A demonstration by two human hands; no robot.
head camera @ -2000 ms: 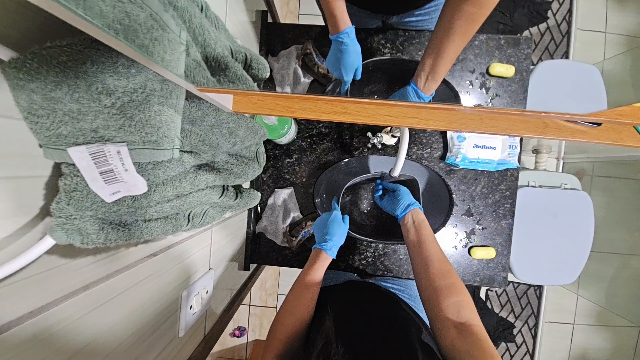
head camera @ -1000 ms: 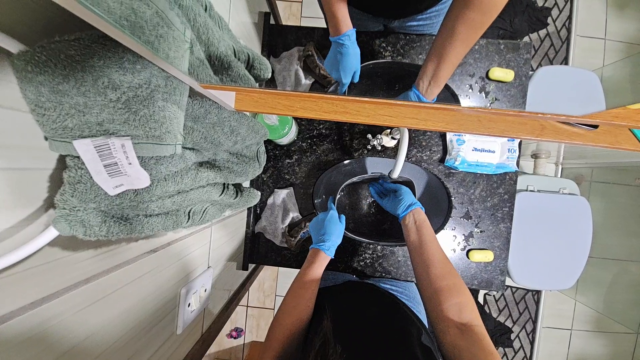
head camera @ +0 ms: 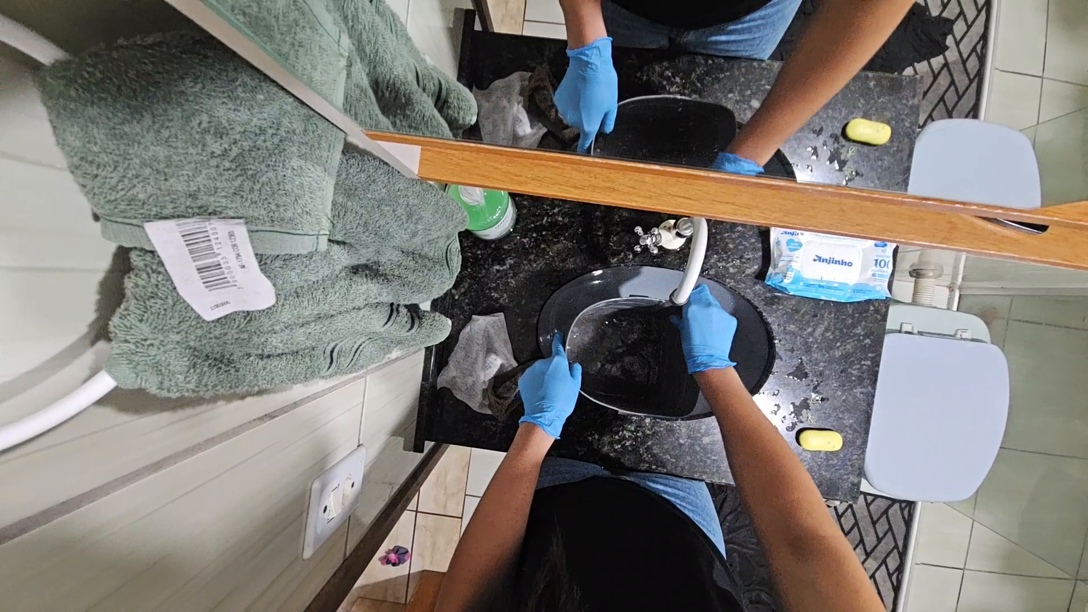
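Observation:
A dark, thin-rimmed container [head camera: 633, 361] rests within the black oval sink basin [head camera: 756, 361]. My left hand [head camera: 550, 387], in a blue glove, grips its left rim, thumb extended along the edge. At the basin's right side, my right hand [head camera: 708, 331], also in a blue glove, is bent beside the tip of the white faucet spout [head camera: 697, 255]; its fingertips are partly hidden, so what they hold is unclear. A metal tap handle [head camera: 650, 238] sits behind the basin. A crumpled whitish cloth or wipe [head camera: 478, 361] lies left of my left hand, beside a dark brownish item [head camera: 503, 391].
Yellow soap [head camera: 820, 439] lies on the wet granite counter [head camera: 841, 382]. A wipes pack [head camera: 829, 263] and green bottle [head camera: 484, 211] stand near the wood-framed mirror [head camera: 722, 204], which reflects both arms. Green towels [head camera: 280, 280] hang left; a closed toilet lid [head camera: 935, 416] is right.
My right hand has shifted right, from over the container's inside to beside the spout tip. My left hand remains at the container's left rim.

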